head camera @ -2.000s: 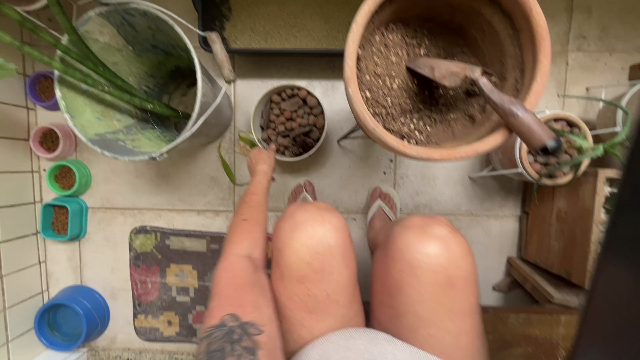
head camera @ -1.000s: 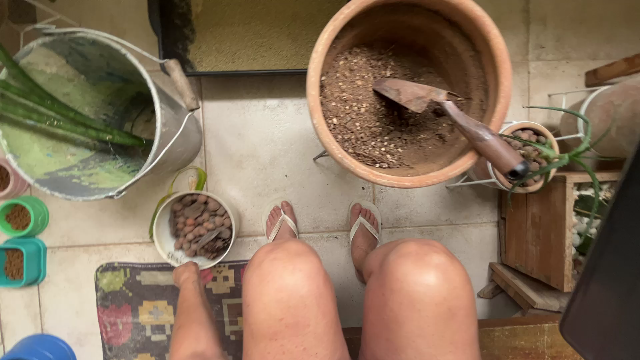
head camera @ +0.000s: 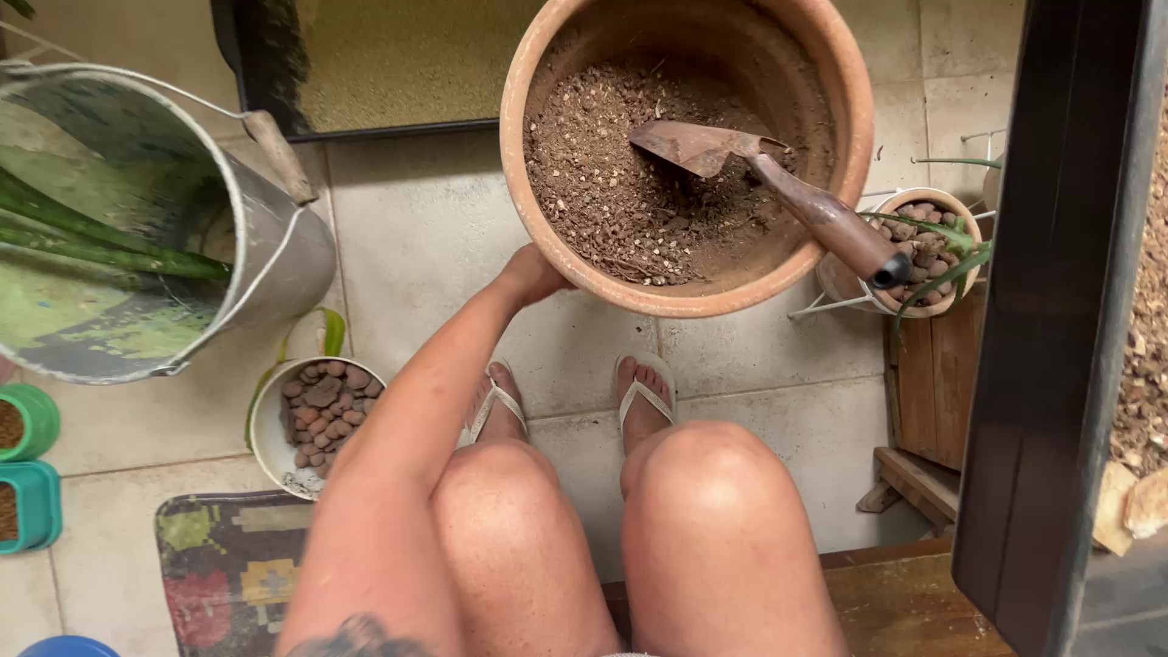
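My left hand point(head camera: 532, 276) touches the lower left outside of a large terracotta pot point(head camera: 517, 173); its fingers are hidden under the rim, so the grip does not show. Brown soil point(head camera: 593, 155) lies inside the pot. A rusty hand trowel point(head camera: 703, 146) rests with its blade over the soil and its handle across the right rim. To the lower left stands a white pot point(head camera: 267, 429) of clay pebbles point(head camera: 330, 411), partly behind my forearm. A metal bucket point(head camera: 292, 255) at the left holds long green leaves point(head camera: 109, 246). My right hand is out of view.
A black tray point(head camera: 392, 132) lies at the top. At the right are a small potted plant point(head camera: 926, 310), a wooden crate point(head camera: 931, 392) and a dark panel edge point(head camera: 1031, 319). A patterned mat point(head camera: 219, 566) and green point(head camera: 41, 420) and teal point(head camera: 46, 502) small pots are lower left.
My left hand has left the pebble pot and reached up to the terracotta pot. The pebble pot has moved from in front of my feet to their left, beside the mat.
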